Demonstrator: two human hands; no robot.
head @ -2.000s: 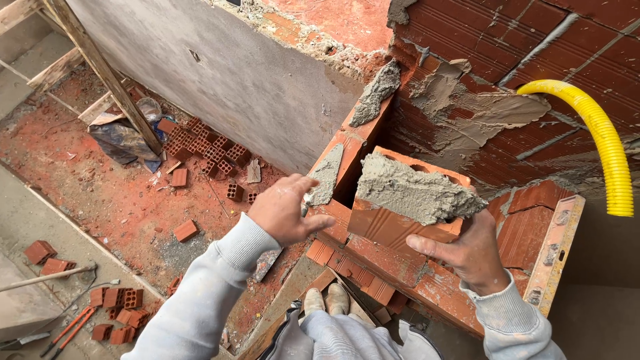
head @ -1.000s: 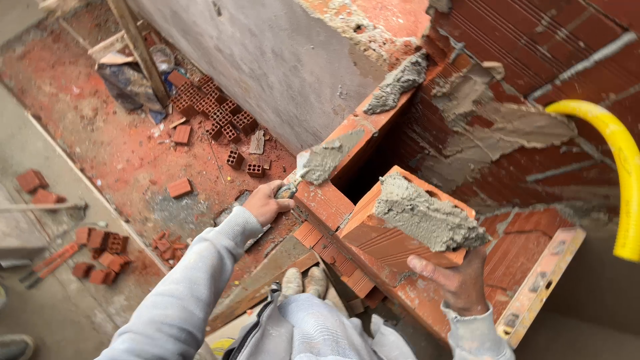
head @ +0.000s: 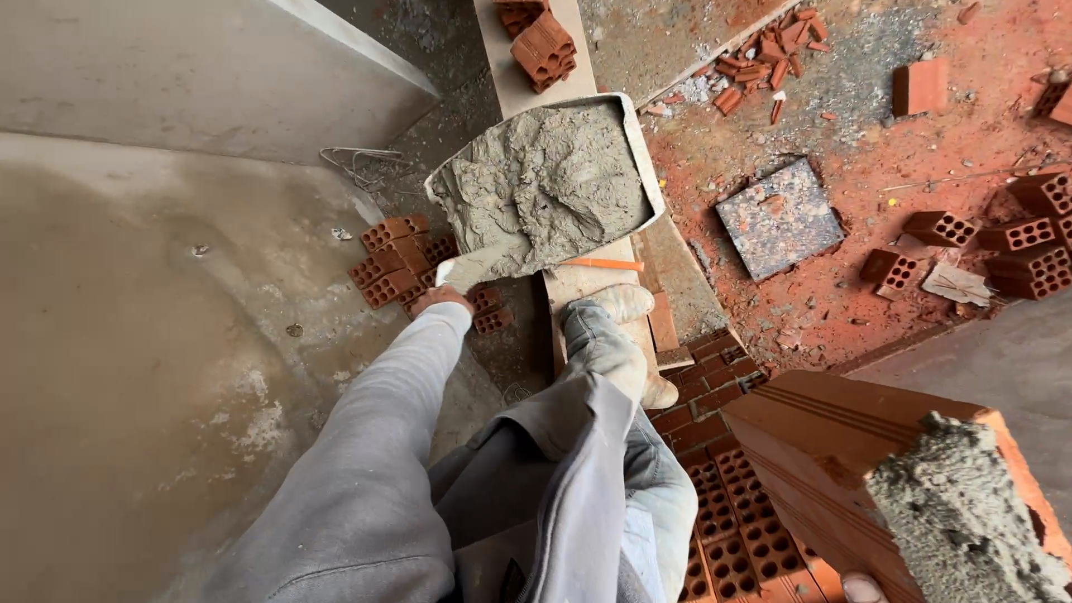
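My left hand (head: 441,300) grips a trowel (head: 494,261), whose mortar-coated blade rests in the near left corner of a tub (head: 643,163) heaped with grey mortar (head: 553,180). At the lower right, a hollow clay brick (head: 825,469) bears a thick layer of mortar (head: 963,511) on one face. Only a fingertip of my right hand (head: 863,588) shows, against the brick's lower edge; the rest is hidden or out of frame.
My feet stand on a narrow plank (head: 557,310) beside the tub. Hollow bricks (head: 394,260) are stacked below on the left, with more bricks (head: 1034,243) and rubble on the reddish floor. Brickwork (head: 729,519) lies beside my legs.
The view has swung from the wall to the mortar tub. My left hand has moved from the wall top to the tub with the trowel. My right hand stays at the mortared brick.
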